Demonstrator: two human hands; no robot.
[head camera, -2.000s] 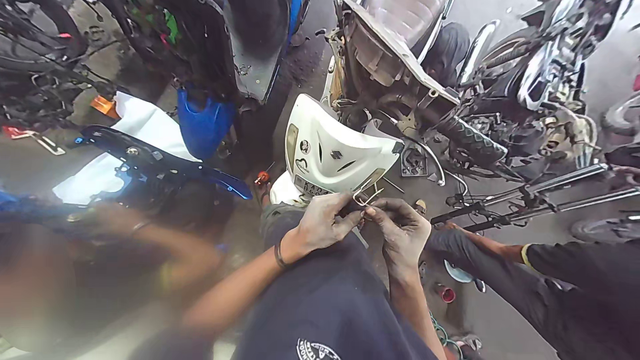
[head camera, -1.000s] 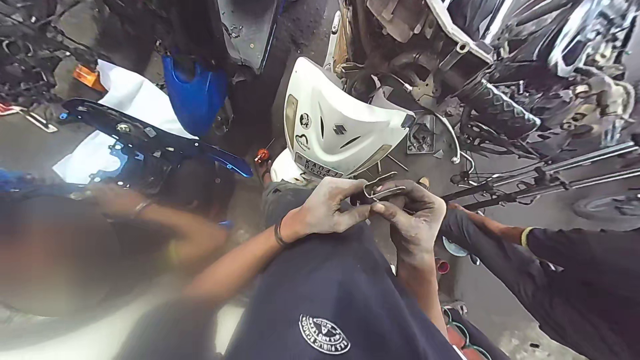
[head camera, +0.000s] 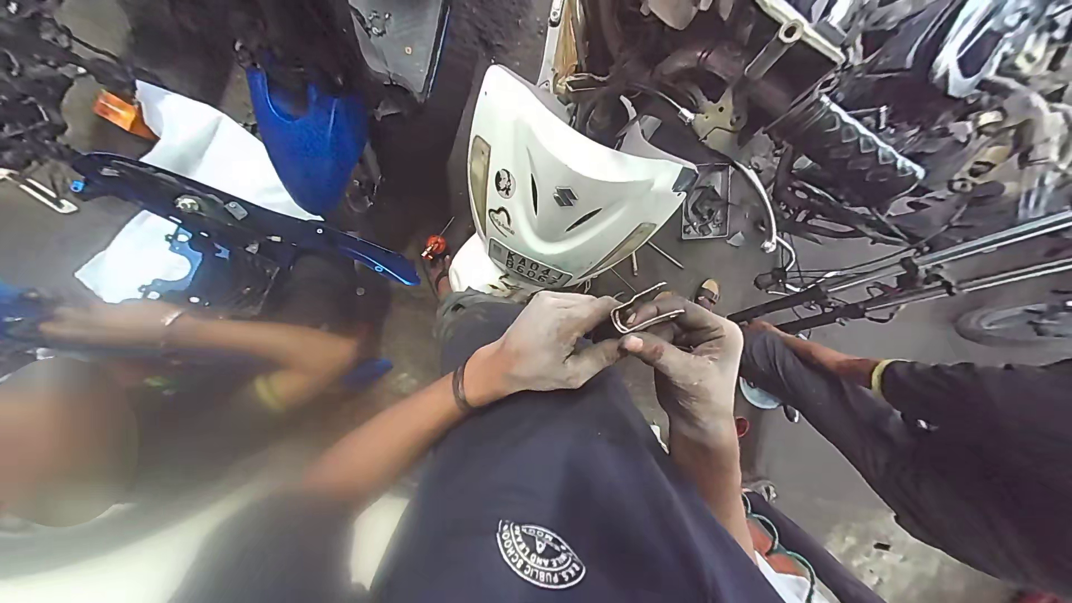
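My left hand (head camera: 557, 342) and my right hand (head camera: 691, 356) meet in front of my body, fingertips almost touching. Between them is a small U-shaped metal clip or bracket (head camera: 622, 322), its two arms pointing right along my right fingers. My right thumb and fingers grip it. The left thumb and index finger are pinched at its bent end; whether they hold it or a dark piece beside it is hard to tell. Just beyond the hands stands a white scooter front panel (head camera: 548, 180) with stickers, a maker's emblem and a number plate.
At left a person's blurred arm (head camera: 251, 335) reaches to a blue body panel (head camera: 243, 218) by white sheeting (head camera: 209, 142). A blue fender (head camera: 310, 138) lies beyond. Motorcycle parts and a spring-like black part (head camera: 854, 151) fill the upper right. Another person's dark-clothed leg (head camera: 821, 419) is close at right.
The metal clip has turned between my hands; its arms now point more to the right than two seconds ago. Both hands remain close together. The view has shifted slightly.
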